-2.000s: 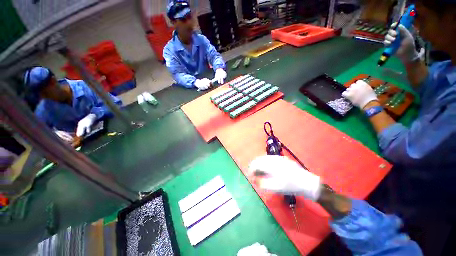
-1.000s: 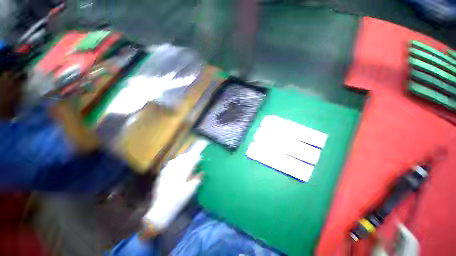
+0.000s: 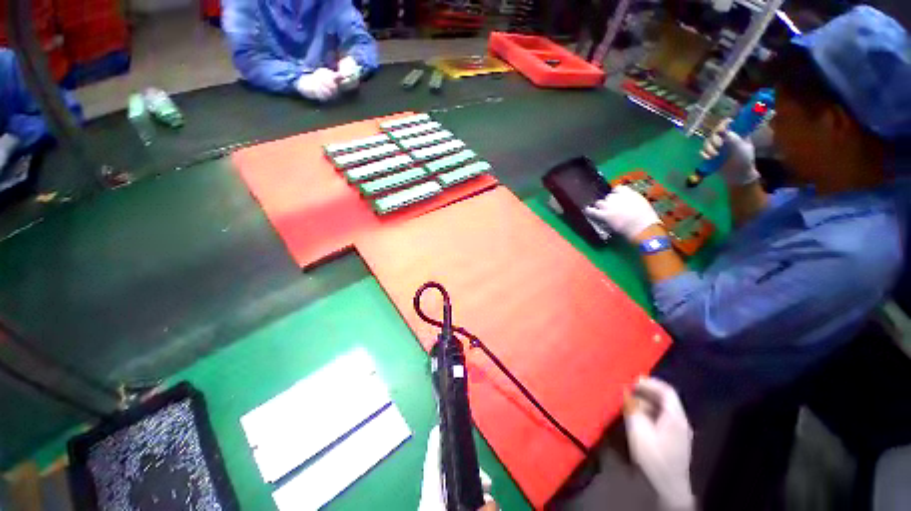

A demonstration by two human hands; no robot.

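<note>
The black electric screwdriver (image 3: 455, 429) stands steeply at the bottom centre, its cord looping at the top and running right. My left hand (image 3: 433, 477), in a white glove, is closed around its lower part, mostly hidden behind it. The screwdriver's tip is out of view. My right hand (image 3: 661, 439), white-gloved with a bare fingertip, is raised by the red sheet's lower right edge. Its fingers are loosely curled and nothing shows in them. White strips (image 3: 320, 414) lie side by side on the green mat (image 3: 230, 364). The black screw tray (image 3: 203, 439) is lower left.
A large red sheet (image 3: 519, 289) lies ahead. Beyond it, rows of green-and-white bars (image 3: 400, 180) lie on another red sheet (image 3: 275, 200). At right, a person (image 3: 789, 250) holds a blue screwdriver (image 3: 744, 125) near a black tray (image 3: 579, 195). A person (image 3: 300, 45) sits across the conveyor.
The screwdriver, lying on the red sheet before, is now lifted and held in my left hand. My right hand has come into view at the right. The camera view has swung back from the left.
</note>
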